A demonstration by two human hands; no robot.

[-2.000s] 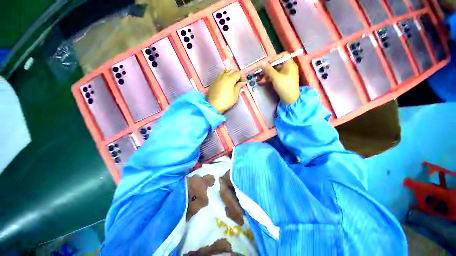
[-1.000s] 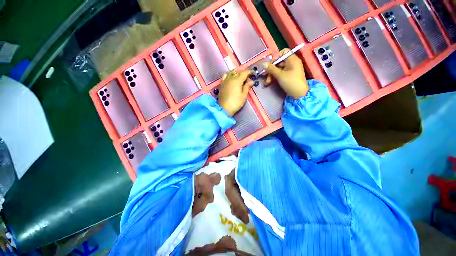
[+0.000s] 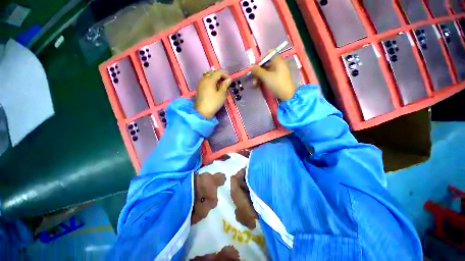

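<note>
A coral-red tray (image 3: 113,94) holds several mauve phone back covers with black camera circles. My right hand (image 3: 275,77) holds a thin white pen-like tool (image 3: 274,53), its upper end pointing up and right. My left hand (image 3: 212,93) is at the upper left corner of a near-row back cover (image 3: 253,113), fingertips bent together near its camera circles. Whether the left fingertips pinch something tiny cannot be told. The tool's lower tip is hidden or too small to see by the right fingertips.
A second coral-red tray (image 3: 368,123) with more covers lies at the right. A brown carton (image 3: 408,140) is below it. A white sheet (image 3: 25,92) lies on the green bench (image 3: 76,153) at the left. Crinkled clear plastic (image 3: 94,36) lies behind the tray.
Both hands have moved apart a little and stand left of where they were. The near-row cover between them shows more. The tool is still in my right hand.
</note>
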